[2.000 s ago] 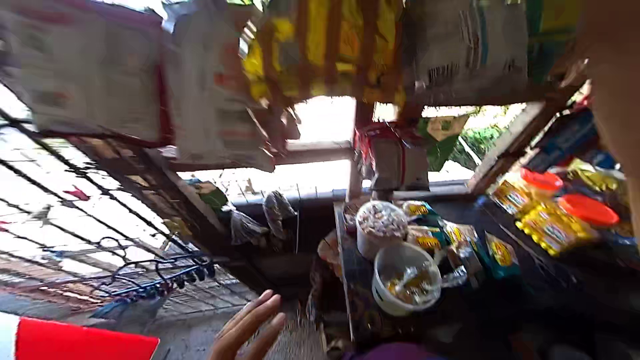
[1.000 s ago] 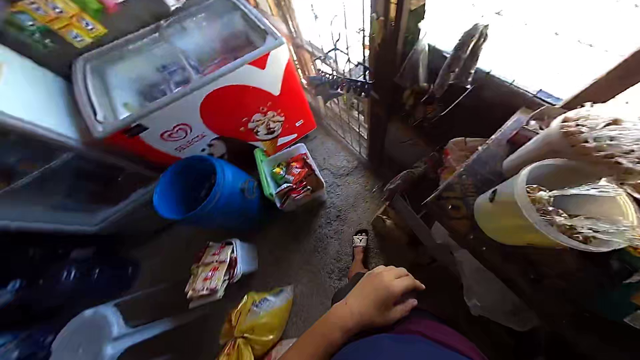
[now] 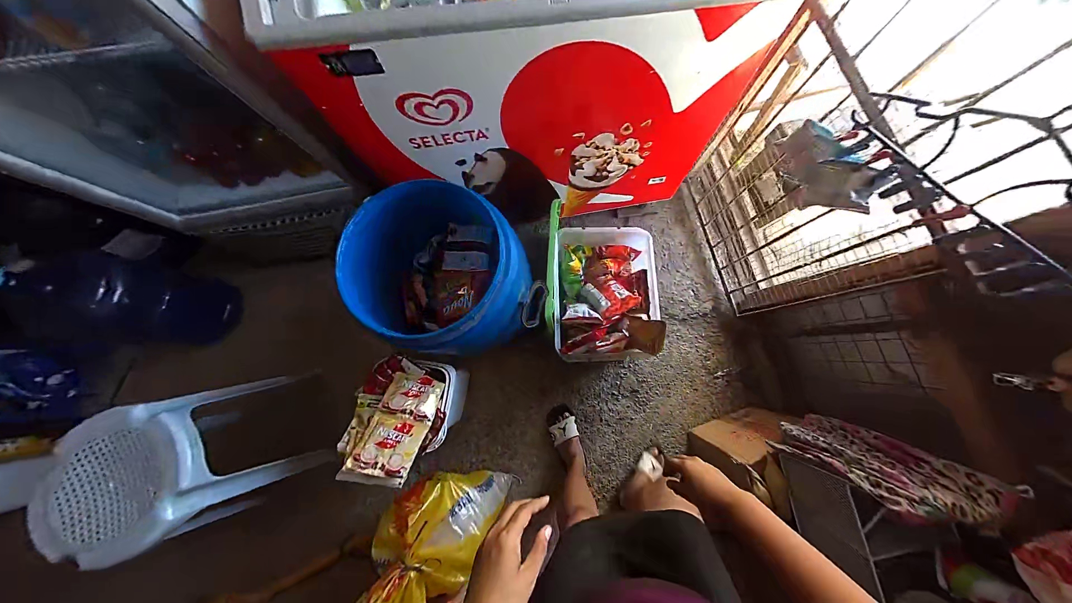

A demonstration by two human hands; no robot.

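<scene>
My left hand point(image 3: 508, 553) is low in the head view with its fingers apart and nothing in it, beside a tied yellow plastic bag point(image 3: 452, 523). Near my foot in a white slipper, my right hand point(image 3: 699, 481) hangs lower right; its fingertips are hard to make out. Ahead on the floor stands a white plastic tub point(image 3: 652, 293) of red and green snack packets point(image 3: 615, 293), with a green lid point(image 3: 553, 264) upright along its left side. Left of it is a blue drum point(image 3: 502, 293) with packs inside. A small white container point(image 3: 457, 398) holds Nescafé sachets point(image 3: 392, 444).
A red and white Selecta chest freezer point(image 3: 536, 109) stands behind the drum. A white plastic chair point(image 3: 109, 481) lies at the left below a glass-door cooler point(image 3: 167, 126). At the right are a wire grille point(image 3: 770, 234), a cardboard box point(image 3: 737, 435) and a leopard-print cloth point(image 3: 896, 465).
The view has swung from the window and counter down to the floor and freezer. My left hand now shows beside the yellow bag, with my right hand near my foot.
</scene>
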